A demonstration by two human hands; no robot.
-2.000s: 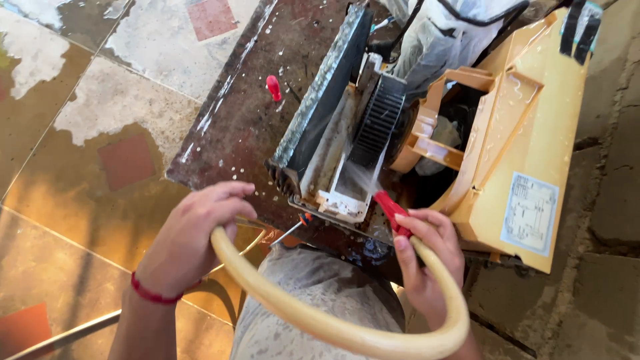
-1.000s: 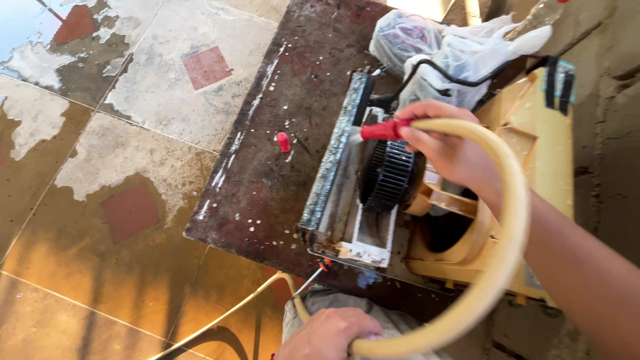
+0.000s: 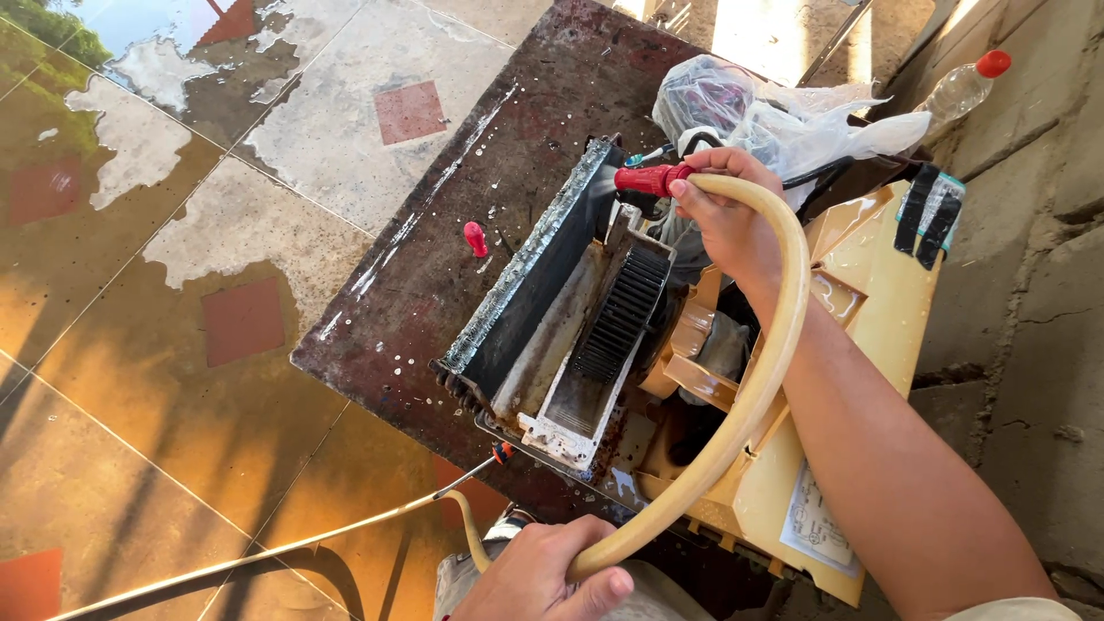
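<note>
My right hand (image 3: pixel 729 203) holds a red hose nozzle (image 3: pixel 653 180) at the top end of a finned heat-exchanger coil (image 3: pixel 539 250), and spray leaves its tip. The thick cream hose (image 3: pixel 776 345) bends from the nozzle down to my left hand (image 3: pixel 539 573), which grips it low in the view. Right of the coil lies a black blower wheel (image 3: pixel 623 315) in a pale, dirty housing (image 3: pixel 561 440). Beside that stands a yellowed plastic casing (image 3: pixel 880 319) of what looks like an air conditioner, wet in places. My right forearm hides part of the casing.
A red-handled tool (image 3: pixel 475 239) lies on the dark, wet table board (image 3: pixel 414 285). Behind are a toothbrush (image 3: pixel 649 156), plastic bags (image 3: pixel 759 121) and a plastic bottle (image 3: pixel 957 90). A screwdriver (image 3: pixel 502 452) is at the front edge. Water covers parts of the tiled floor (image 3: pixel 164 379); a wall (image 3: pixel 1026 302) is at right.
My right hand with the nozzle has moved from the lower end of the housing up to the coil's top end. My left hand, free of the hose two seconds ago, now grips it.
</note>
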